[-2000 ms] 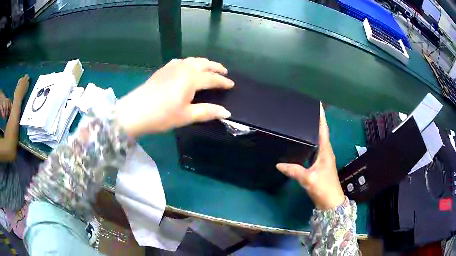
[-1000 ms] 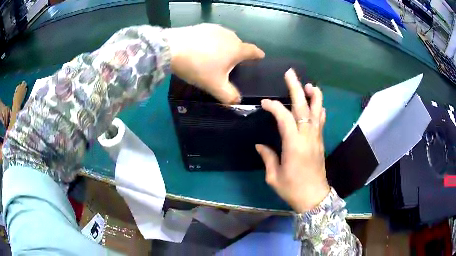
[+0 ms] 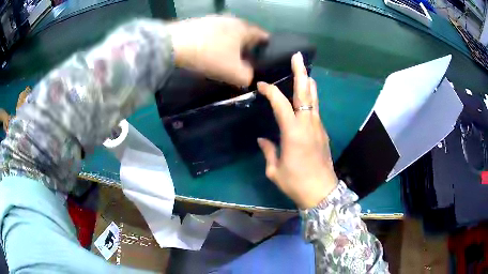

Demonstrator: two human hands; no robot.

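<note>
A black folded retail box [image 3: 225, 131] stands tilted on the green bench in the middle of the view. My left hand [image 3: 216, 51] is at its top edge, blurred, with fingers curled on a dark flap or part that rises at the top. My right hand [image 3: 299, 144] lies against the front face near its right end, with fingers spread over the top edge and a ring visible. A slim pale strip shows along the top front edge. What is inside the box is hidden.
A partly folded box blank [image 3: 374, 155] with white inner flaps stands to the right, beside a stack of black blanks [image 3: 465, 176]. A paper roll [image 3: 116, 134] trails a white strip over the bench's front edge. Another person's hand [image 3: 22, 99] is at far left. A conveyor [image 3: 214, 27] runs behind.
The box has turned and tilted, and its dark top part has lifted with my left hand. My right hand has shifted left along the front. The view has moved, and the white leaflets left it.
</note>
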